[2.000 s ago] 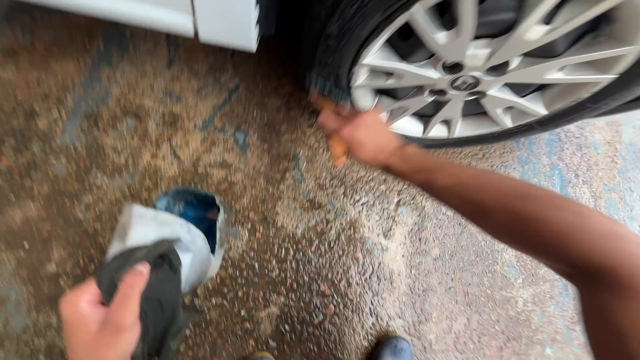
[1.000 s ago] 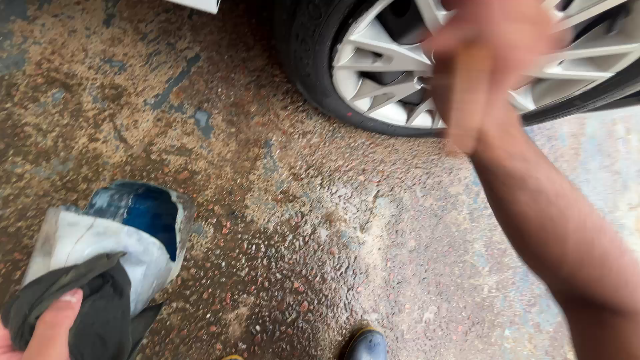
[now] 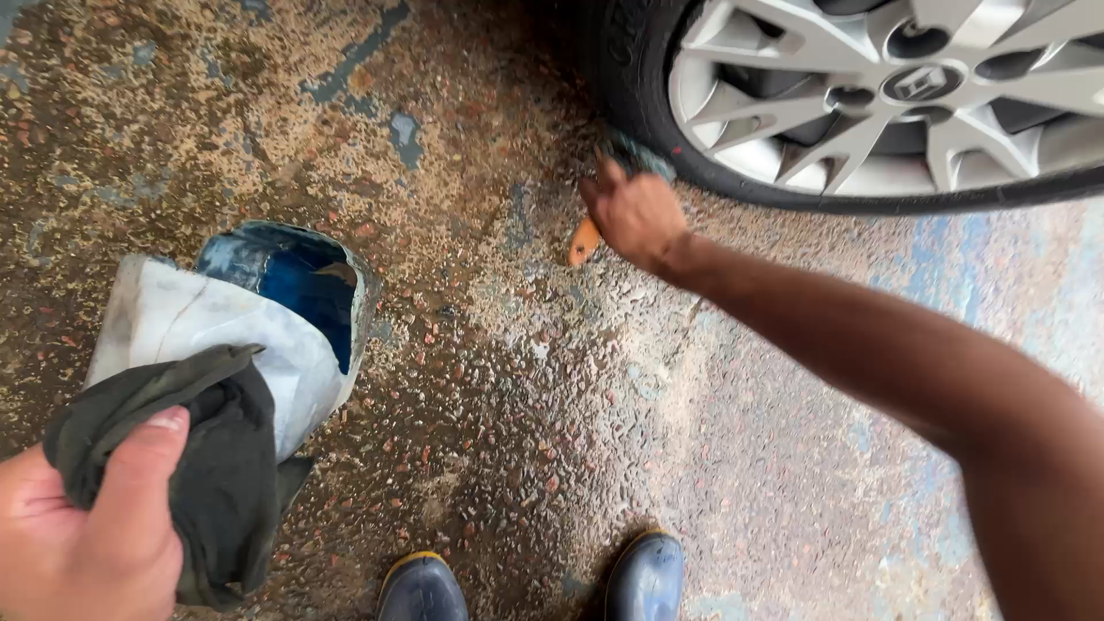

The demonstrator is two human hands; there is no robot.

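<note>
My right hand (image 3: 636,211) grips a brush by its orange handle (image 3: 584,241); the blue-green bristles (image 3: 642,155) touch the lower sidewall of a black car tyre (image 3: 642,78). The tyre surrounds a silver multi-spoke alloy wheel (image 3: 871,95). At the lower left my left hand (image 3: 112,526) holds a dark grey-green cloth (image 3: 228,483) against a cut-open white plastic container (image 3: 233,319). Blue liquid or a blue stain shows inside the container; which one, I cannot tell. The cloth hides the container's near end and part of my fingers.
Wet, rough ground (image 3: 483,388) with worn blue paint patches lies under everything. Two grey-blue rubber boots, the left (image 3: 423,591) and the right (image 3: 647,578), stand at the bottom edge. The car's underside is dark at the top centre.
One second ago my right hand was blurred in front of the wheel spokes; now it is lower on the tyre's edge with the brush. My left hand still holds the cloth by the container.
</note>
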